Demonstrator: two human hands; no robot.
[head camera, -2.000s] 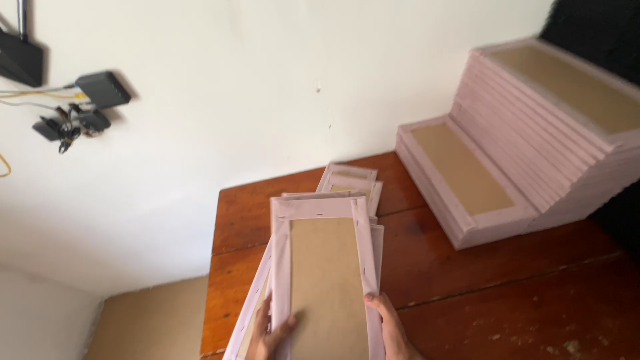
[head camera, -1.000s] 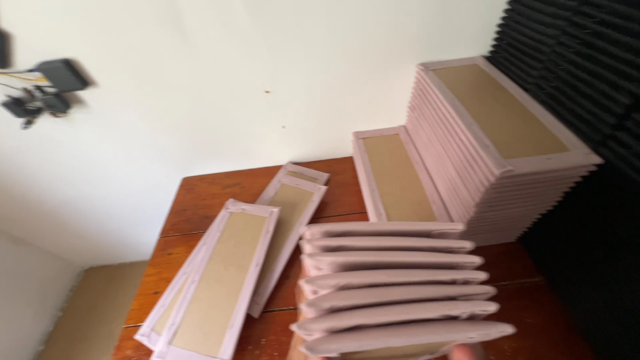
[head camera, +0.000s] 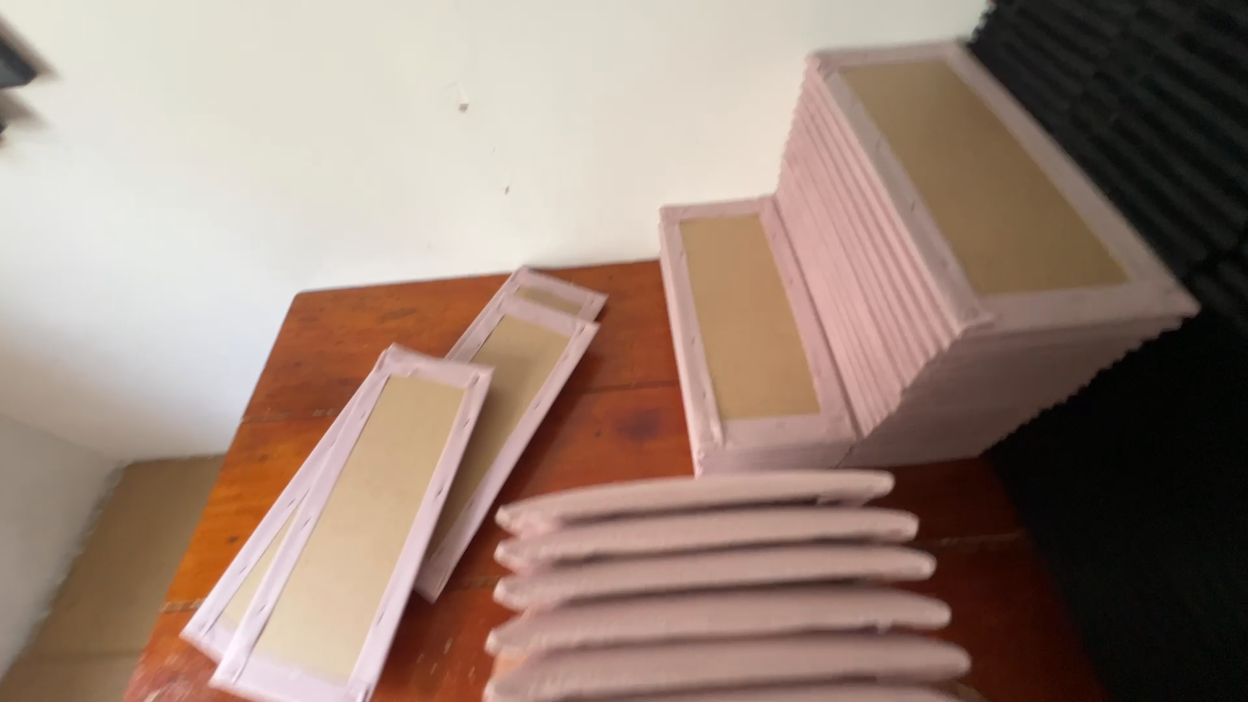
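Observation:
Several thin panels wrapped in pale pink fabric (head camera: 726, 585) are bunched edge-on at the bottom centre, close to the camera; what supports them from below is outside the frame. Neither of my hands shows clearly. On the wooden table (head camera: 624, 429), a panel with a brown board back and stapled pink fabric border (head camera: 375, 526) lies slanted over another at the left. Beside it, more such panels (head camera: 517, 361) overlap, angled toward the wall.
A tall stack of the pink-edged panels (head camera: 994, 175) stands at the right, with a lower stack (head camera: 751, 322) against its left side. Black ridged foam (head camera: 1141, 127) lines the right. The white wall (head camera: 390, 146) runs behind the table.
Two seconds ago both hands held a panel upright over the left pile; one second ago a fingertip showed at the bunched panels' lower edge. The bunch now sits lower in view, without that fingertip.

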